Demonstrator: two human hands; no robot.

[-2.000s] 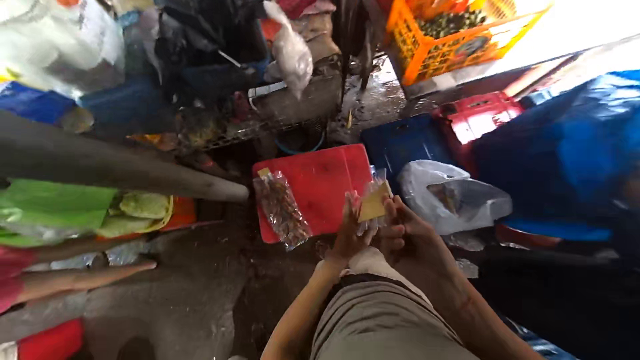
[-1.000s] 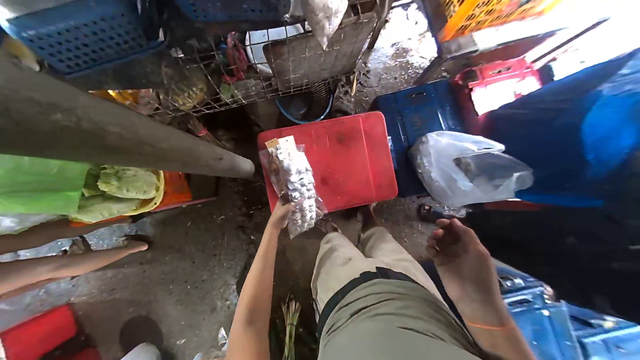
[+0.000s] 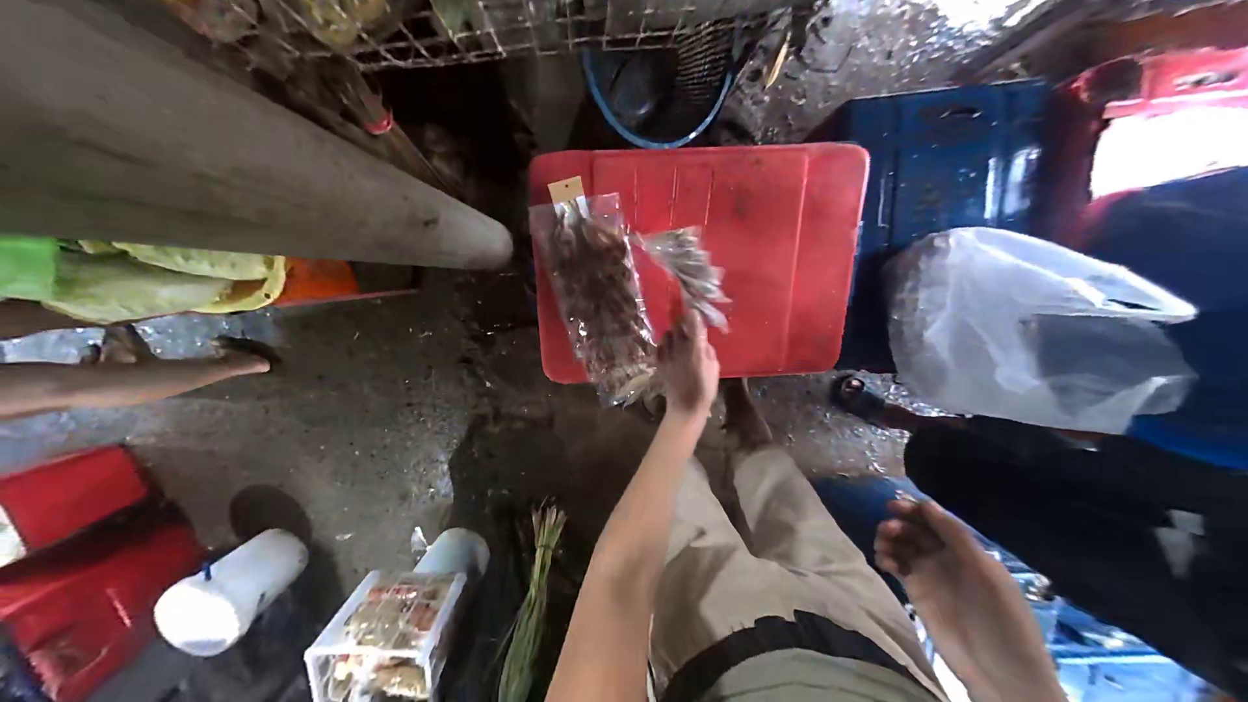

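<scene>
A red plastic lid or box top lies before my feet. On its left part rests a clear plastic packet of brown dried goods, with a tan card at its upper end. My left hand reaches over the lid's lower edge, its fingers at the lower end of a smaller bundle of pale strips in clear wrap; it seems to hold this bundle. My right hand hangs off to the right beside my leg, fingers curled, and whether it holds anything cannot be told.
A blue box and a translucent plastic bag stand right of the lid. A blue basket sits behind it. At left are a thick grey pole, a white container and a white crate. Another person's dark-clothed leg is at right.
My left hand, which held a packet over the lid's left part one second ago, is now farther right at a smaller bundle. Two seconds ago both hands were together at a small packet.
</scene>
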